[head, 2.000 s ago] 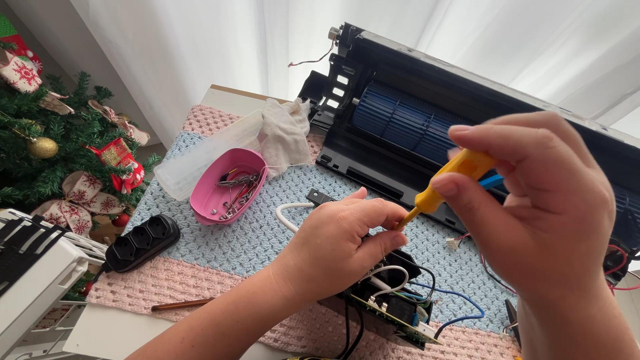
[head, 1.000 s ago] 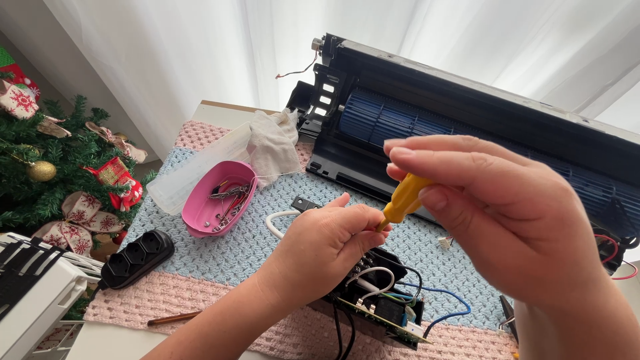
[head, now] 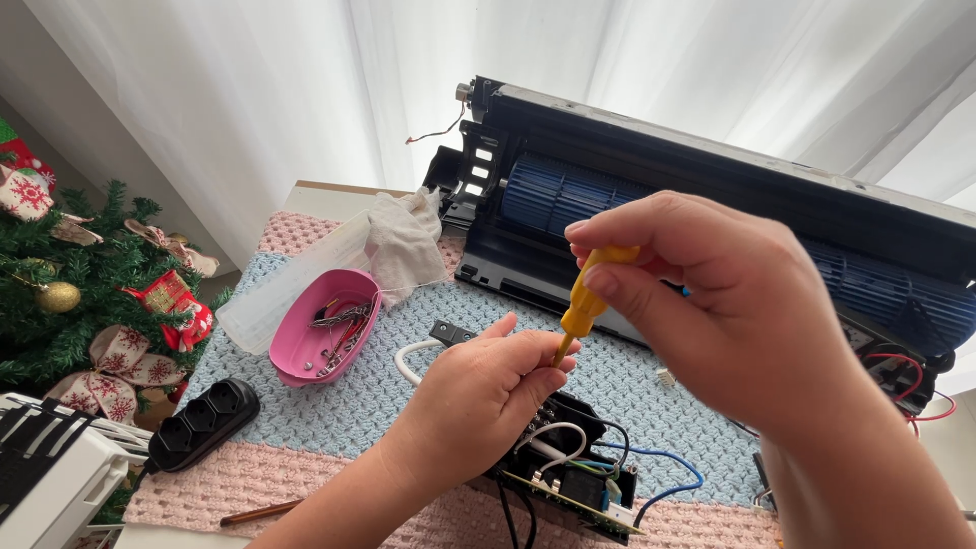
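My right hand (head: 686,305) grips the yellow handle of a screwdriver (head: 585,301), which tilts down to the left. The fingertips of my left hand (head: 480,396) close around its shaft; the tip is hidden by them. Both hands are over a black electronics housing with a circuit board (head: 579,496). White, black and blue wires run over the board. A white cable (head: 408,366) loops out on its left beside a black clamp piece (head: 450,333).
A pink tub (head: 284,335) holds screws and small metal parts. Near it are a cloth (head: 404,240), a translucent plastic piece (head: 252,316), and a black power strip (head: 202,427). Behind stands an air conditioner chassis (head: 534,282) with a blue blower wheel (head: 549,194). A decorated Christmas tree (head: 114,252) is at left.
My right hand's fingers have shifted around the screwdriver handle, which now stands more upright. My left hand stays at the shaft above the housing.
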